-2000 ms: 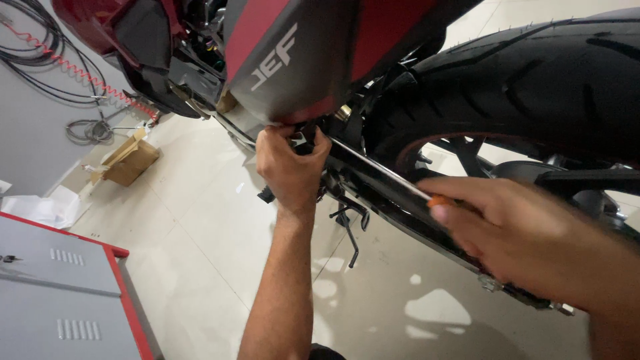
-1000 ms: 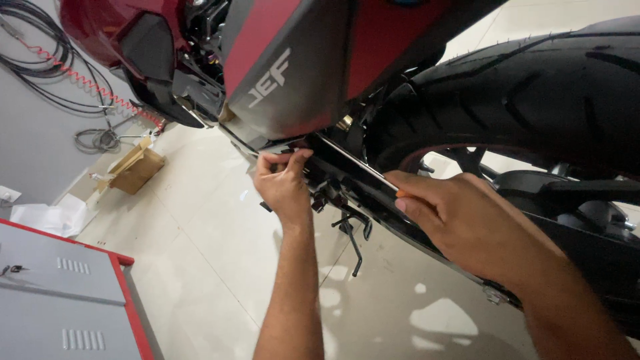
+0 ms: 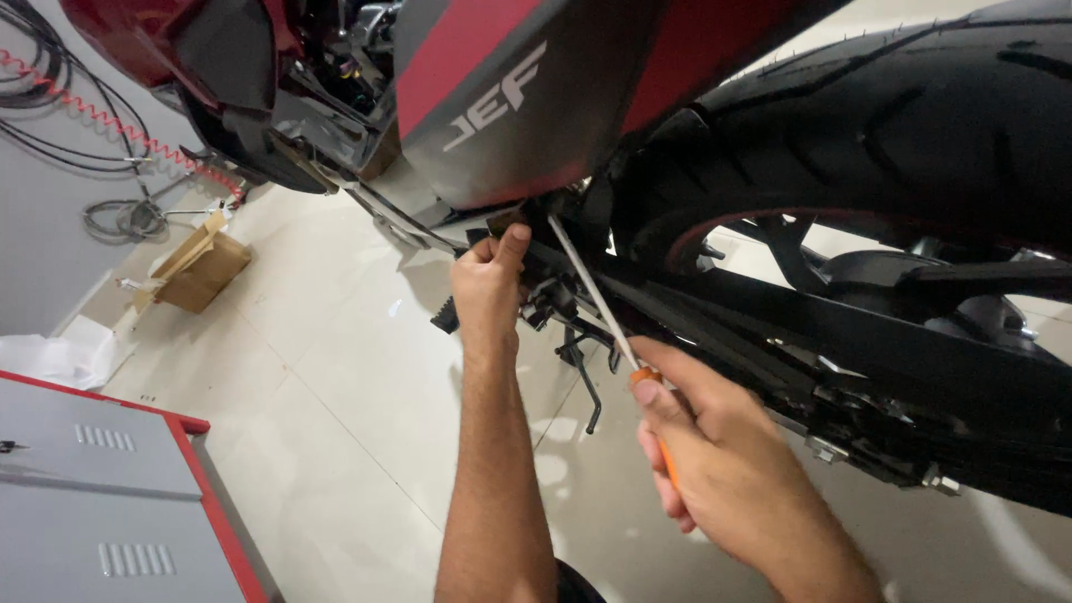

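Note:
My right hand (image 3: 712, 444) grips the orange handle of a long-shafted screwdriver (image 3: 590, 289). Its shaft points up and left, and the tip lies by the dark parts under the grey and red side panel (image 3: 519, 109) of a motorcycle. My left hand (image 3: 488, 280) is closed with the thumb up at the panel's lower edge, against a small dark part (image 3: 505, 219); whether it grips this part is hard to tell. Below the hands are a black footpeg (image 3: 445, 316) and a foot lever or stand (image 3: 593, 394).
The rear tyre (image 3: 837, 142) and black chain guard (image 3: 837, 327) fill the right side. A grey and red metal cabinet (image 3: 92, 519) stands at lower left. Beyond it are an open cardboard box (image 3: 205, 268), a white plastic bag (image 3: 63, 352), and a coiled red hose (image 3: 117, 126) with black cables on the wall.
My right hand has moved down, and the screwdriver now stands at a steeper angle, with its orange handle in view again. My left hand stays beside the panel's lower edge.

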